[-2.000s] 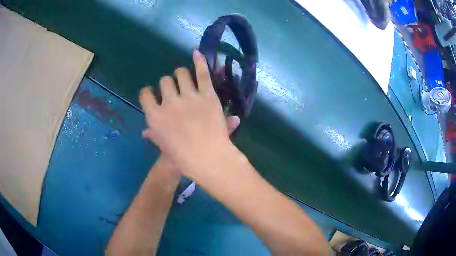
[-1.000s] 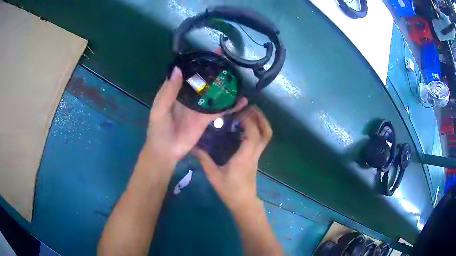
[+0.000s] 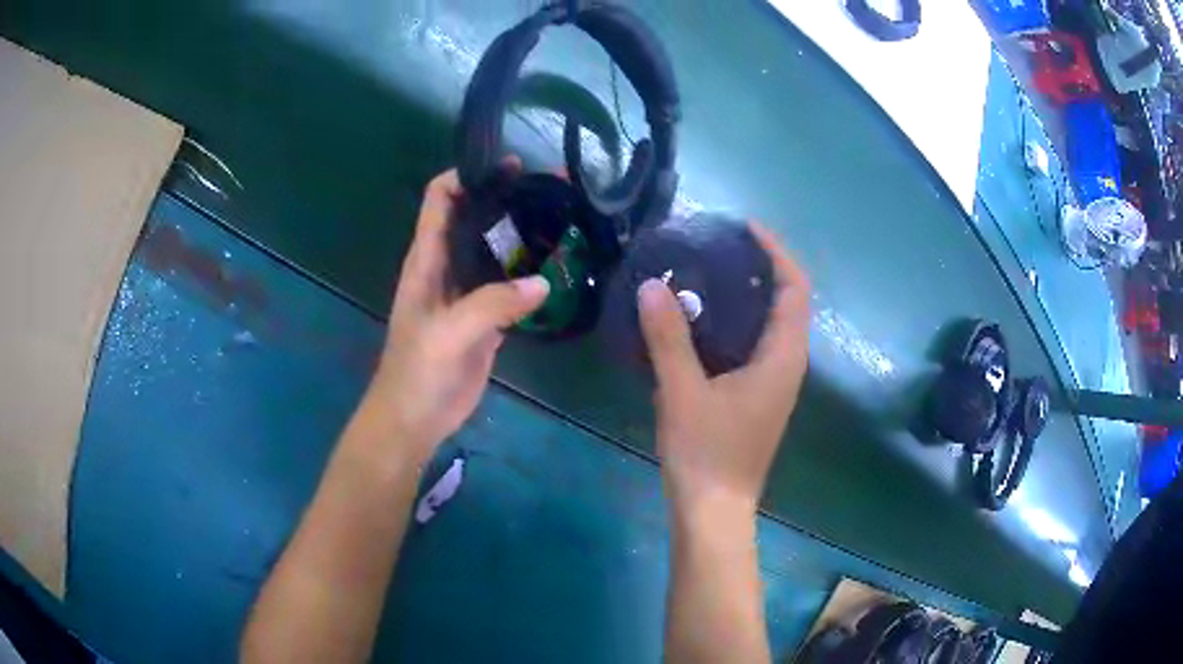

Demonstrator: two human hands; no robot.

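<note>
My left hand point(image 3: 448, 305) holds the open ear cup housing point(image 3: 479, 275) of black headphones, thumb on the green circuit board point(image 3: 566, 269). A small white block point(image 3: 502, 239) sits beside the board. The headband point(image 3: 487, 97) arches away from me over the green surface, with the other cup point(image 3: 632, 186) inside the arch. My right hand point(image 3: 727, 376) holds a round black cover point(image 3: 714, 288) with a white spot, thumb on its face, just right of the open cup. Whether cover and cup touch is hard to tell.
Another pair of black headphones point(image 3: 976, 389) lies to the right. A cardboard sheet point(image 3: 78, 247) is at the left, and a small white scrap point(image 3: 442, 490) lies on the near bench. More black headphones point(image 3: 895, 638) sit at the bottom right. A white sheet point(image 3: 915, 97) is at the far right.
My right hand has moved right and up with the black cover, now showing its round face. My left thumb has come onto the circuit board. The headband now stands more upright in the picture.
</note>
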